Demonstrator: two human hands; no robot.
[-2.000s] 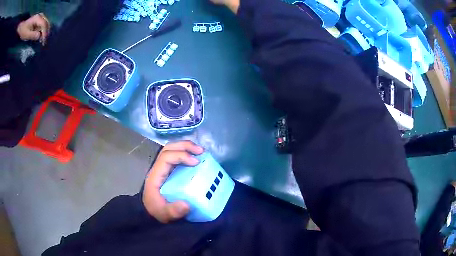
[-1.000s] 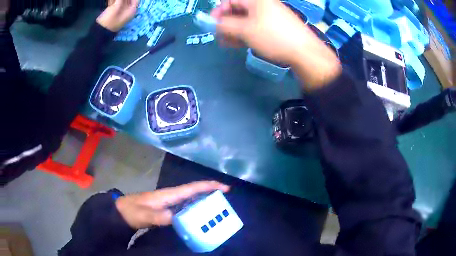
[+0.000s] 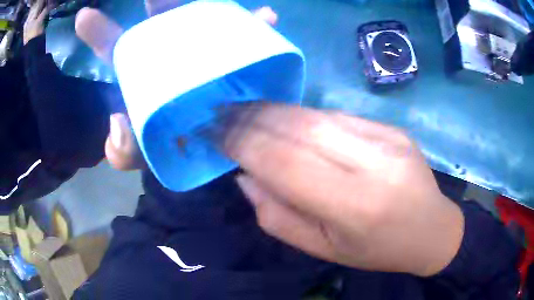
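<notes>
A light-blue speaker housing [image 3: 199, 53] is held up close to the camera, with its open end tilted down towards my right hand. My left hand [image 3: 120, 140] grips it from behind and the left; only some fingers show round its edges. My right hand [image 3: 345, 187] reaches into the opening. Its fingertips are blurred and partly hidden inside, so whether they hold anything cannot be told. A black speaker unit [image 3: 391, 53] with a round cone lies face up on the green bench beyond.
A metallic box, apparently the screw feeder [image 3: 483, 50], stands at the upper right. Part of a red stool [image 3: 515, 225] shows at the right edge. Another person's hand [image 3: 35, 24] and dark sleeve are at the upper left. Cardboard [image 3: 61, 269] lies at the lower left.
The housing has come up from my lap close to the camera and its opening now shows. My right hand has moved from over the bench into the housing. The view has turned.
</notes>
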